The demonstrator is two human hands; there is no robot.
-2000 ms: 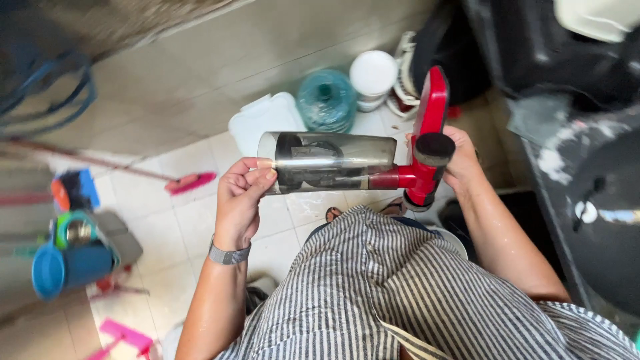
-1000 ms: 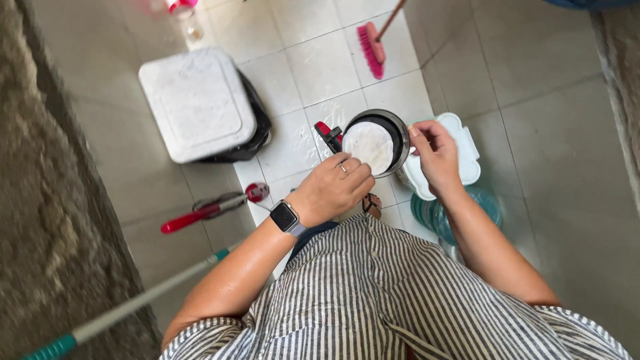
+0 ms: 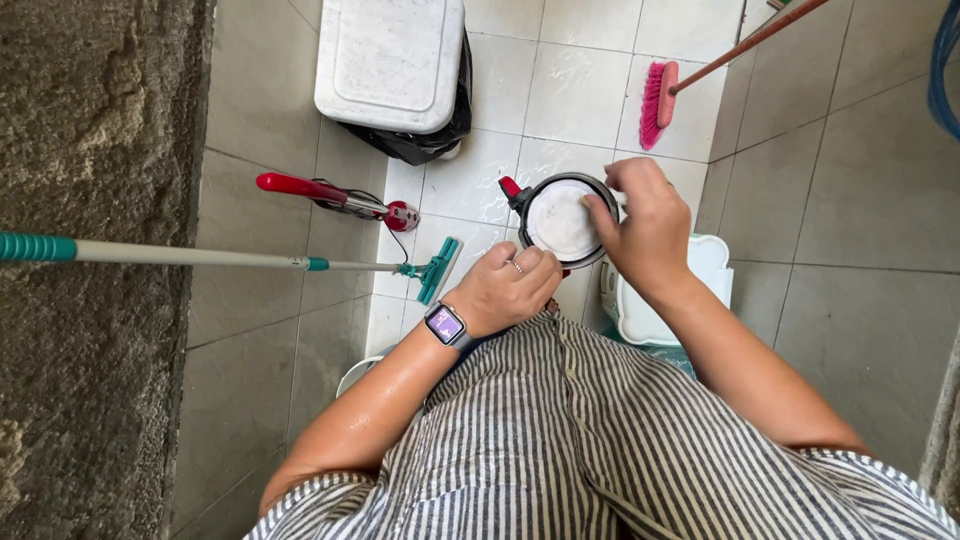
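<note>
A round dark container [image 3: 527, 217] with a clear-grey body seen in the earlier view is held end-on before my waist. A white round filter pad [image 3: 562, 219] sits inside its rim, and a red-and-black latch sticks out at the upper left. My left hand [image 3: 514, 281], with a ring and a wrist watch, grips the container's lower edge. At the right side of the rim is my right hand [image 3: 646, 217], its thumb over the pad's edge and its fingers raised and bent. Whether the right fingers pinch anything cannot be told.
A white-lidded bin [image 3: 390, 64] with a black bag stands ahead. Left are a red-handled upright appliance [image 3: 337, 196] and a teal squeegee [image 3: 439, 271] on a pole. A pink broom [image 3: 660, 105] leans at the upper right. A white plastic lid [image 3: 667, 292] lies beside my right forearm.
Two seconds ago the container lay sideways, with a red part at its right end; now its round end with the white pad faces up. The view has turned strongly.
</note>
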